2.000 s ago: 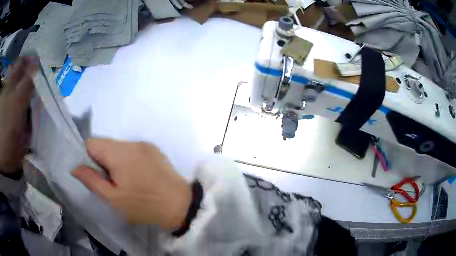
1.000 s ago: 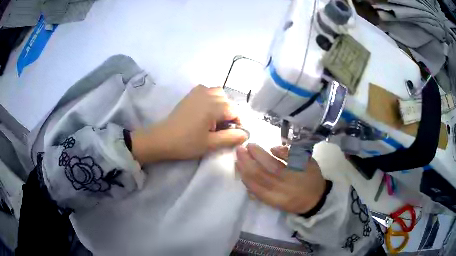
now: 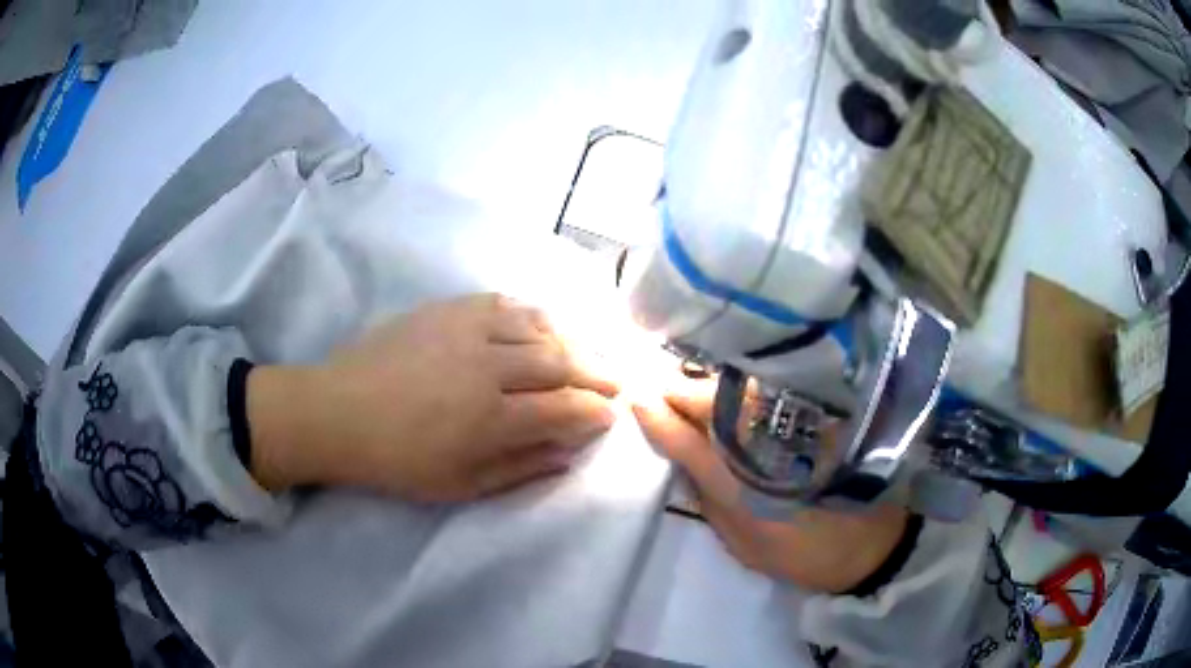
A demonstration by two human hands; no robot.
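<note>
A pale grey fabric panel (image 3: 457,574) lies over the table from the needle area down to the front edge, with a darker grey part at its upper left. My left hand (image 3: 438,398) lies flat on it, fingertips near the needle, fingers close together. My right hand (image 3: 784,522) is at the fabric's right edge, partly hidden behind the machine head; its fingertips touch the fabric near my left fingertips. The white sewing machine head (image 3: 745,196) leans over both. The needle and presser foot are lost in glare and behind the head.
Scissors with red and yellow-orange handles (image 3: 1074,590) lie right of the machine bed. A fabric swatch (image 3: 951,196) and brown card (image 3: 1078,352) are on the machine head. A blue label (image 3: 55,128) is on the table at left. Grey cloth (image 3: 131,33) lies at the upper left.
Two seconds ago both hands held the fabric up at the left; it now lies by the needle. Since one second ago my left hand has flattened onto it, and the machine head appears closer.
</note>
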